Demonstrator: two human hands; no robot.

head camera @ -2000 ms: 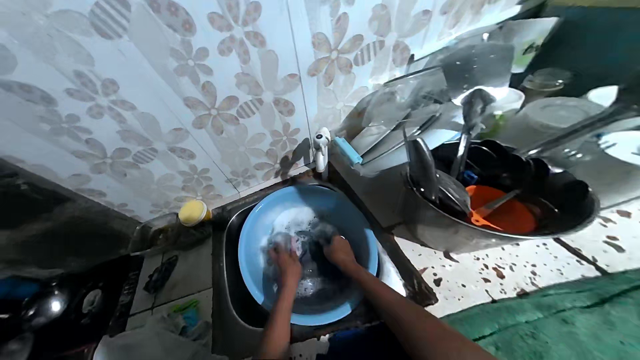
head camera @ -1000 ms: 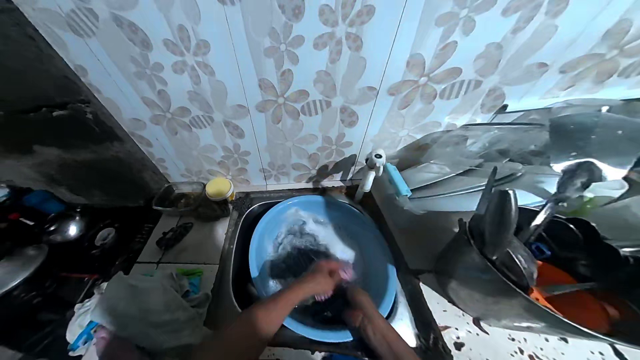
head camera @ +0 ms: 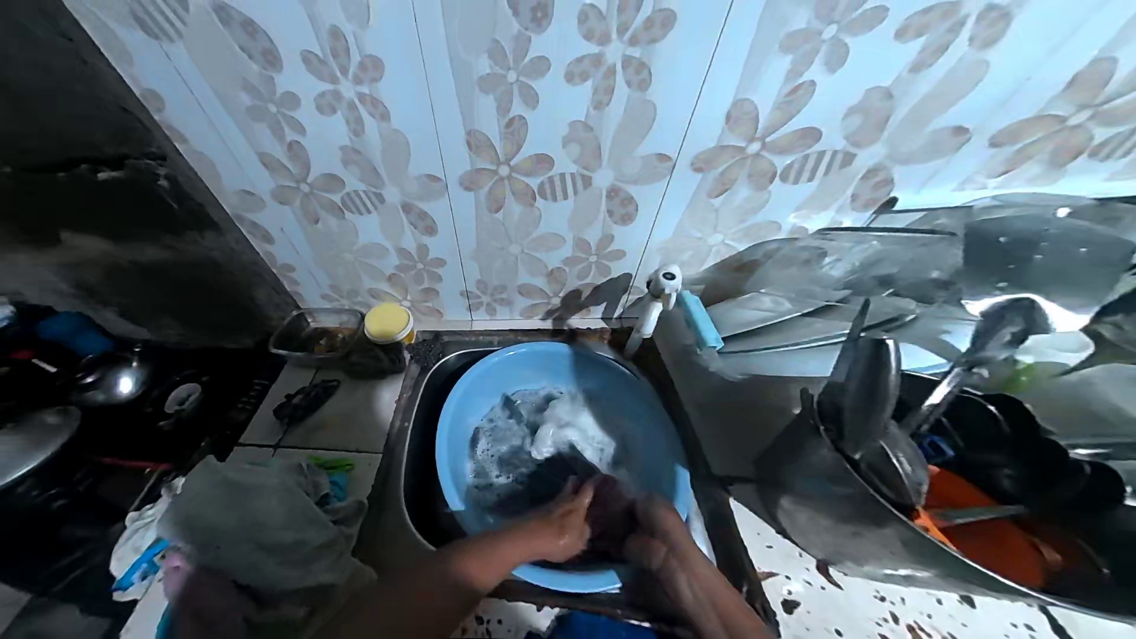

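Note:
A light blue plastic basin (head camera: pixel 652 426) sits in a metal sink (head camera: pixel 417 444) and holds soapy water with white suds (head camera: pixel 568 426). Over its near side, my left hand (head camera: pixel 568 519) and my right hand (head camera: pixel 652 537) both grip a dark wet cloth (head camera: pixel 608 510), bunched between them. Part of the dark cloth trails toward the suds in the middle of the basin. The fingers are partly hidden by the cloth. A white tap (head camera: pixel 657 302) stands behind the basin, with a light blue piece (head camera: pixel 701 321) beside it.
A large metal pot (head camera: pixel 825 524) of utensils and an orange item (head camera: pixel 985 532) stands at right, below stacked dishes (head camera: pixel 799 328). Left of the sink are a yellow-lidded jar (head camera: pixel 389 324), a clear container (head camera: pixel 317 335), a grey cloth (head camera: pixel 248 524) and a stove (head camera: pixel 169 408).
My hands were apart in the suds two seconds ago; now they are close together at the basin's near side, with the dark cloth bunched between them. The view has swung right.

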